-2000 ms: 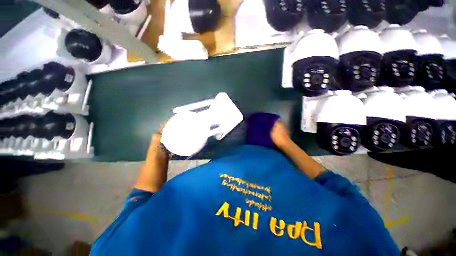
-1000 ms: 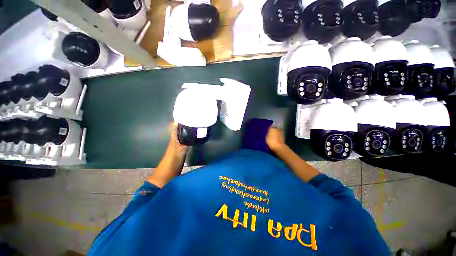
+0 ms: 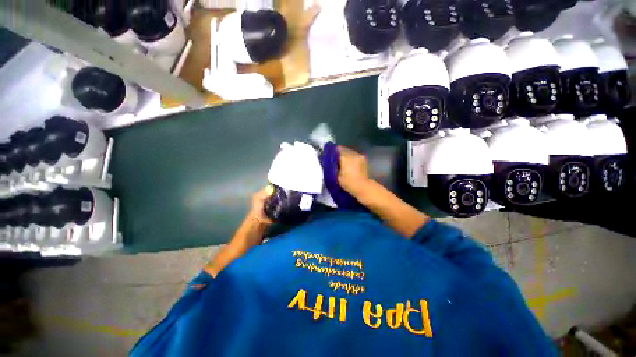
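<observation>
A PTZ security camera [image 3: 296,167] with a white housing and black ball head is held above the dark green mat, close to my body. A small white label shows on the back of its ball. My left hand [image 3: 262,206] grips the camera at the ball's left side, with a small yellow spot at a fingertip. My right hand [image 3: 353,169] holds a dark purple cloth [image 3: 330,167] against the mounting bracket at the camera's right side. The cloth and hand hide most of the bracket.
Rows of cameras [image 3: 466,174] stand at right, lenses facing me. More rows [image 3: 70,209] stand at left, balls towards the mat. One camera [image 3: 261,35] stands by the brown cardboard [image 3: 298,52] behind the mat [image 3: 181,167]. A pale metal post [image 3: 132,59] crosses the upper left.
The camera has turned ball-down and moved right, nearer my body. My right hand has moved up and left, bringing the cloth from beside the camera onto its bracket.
</observation>
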